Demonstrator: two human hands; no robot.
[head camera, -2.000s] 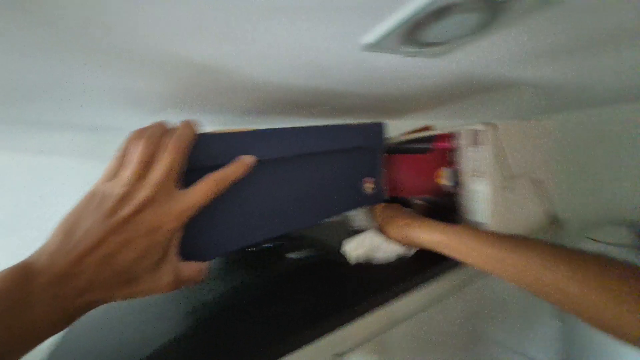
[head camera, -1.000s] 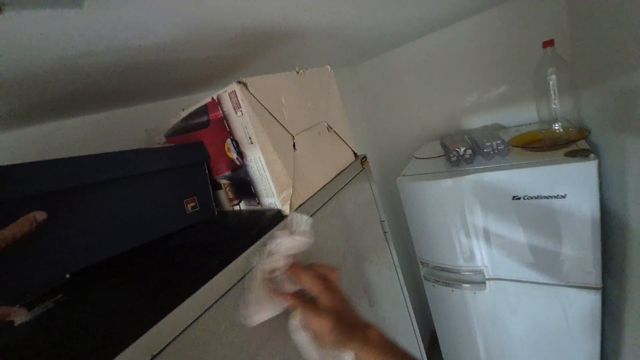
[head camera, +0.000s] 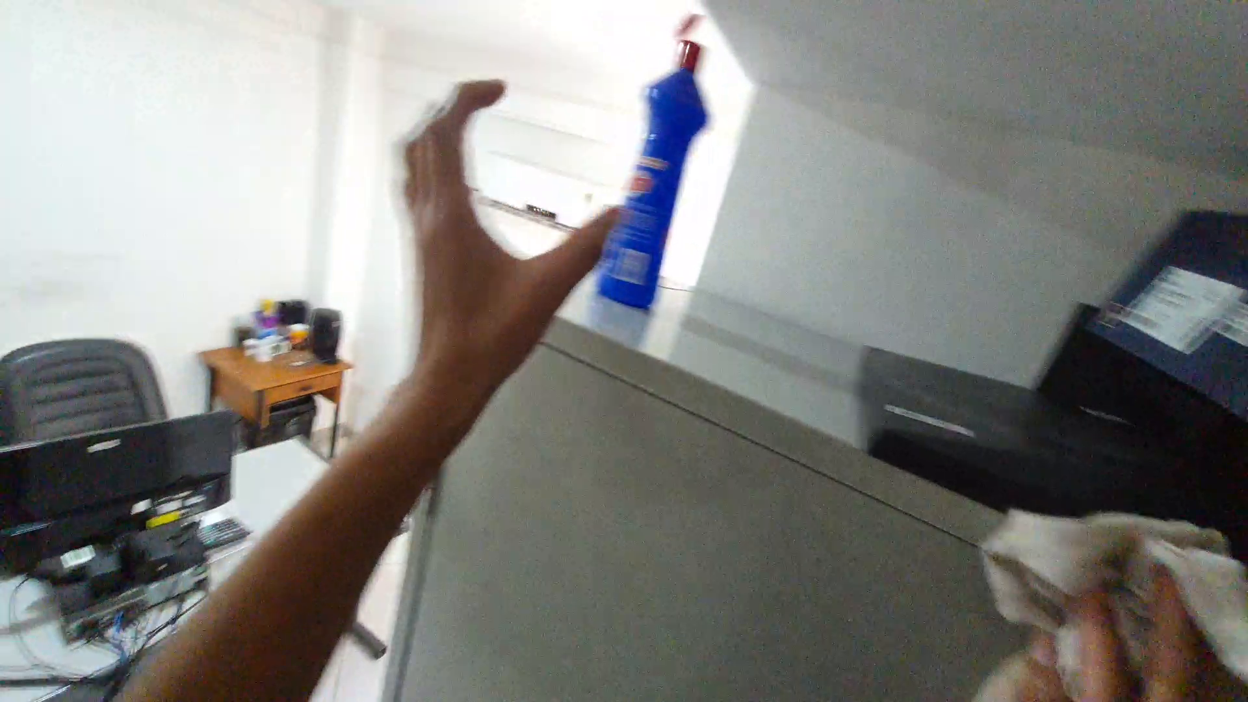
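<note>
A blue plastic bottle with a red cap stands on the top of a grey metal cabinet, near its left end. My left hand is raised just left of the bottle, fingers and thumb spread, holding nothing; the thumb overlaps the bottle's edge in view, and I cannot tell if they touch. At the lower right, my right hand grips a crumpled whitish cloth beside the cabinet's front edge. A dark blue box with a white label lies at the far right.
A black flat object lies on the cabinet top between bottle and box. Below left are a desk with a monitor and loose cables, a black office chair and a small wooden table bearing several items.
The view has swung far from the fridge side to the bottle end of the cabinet. My left hand, earlier at the dark blue box, is now away from it. The cloth is still in my right hand.
</note>
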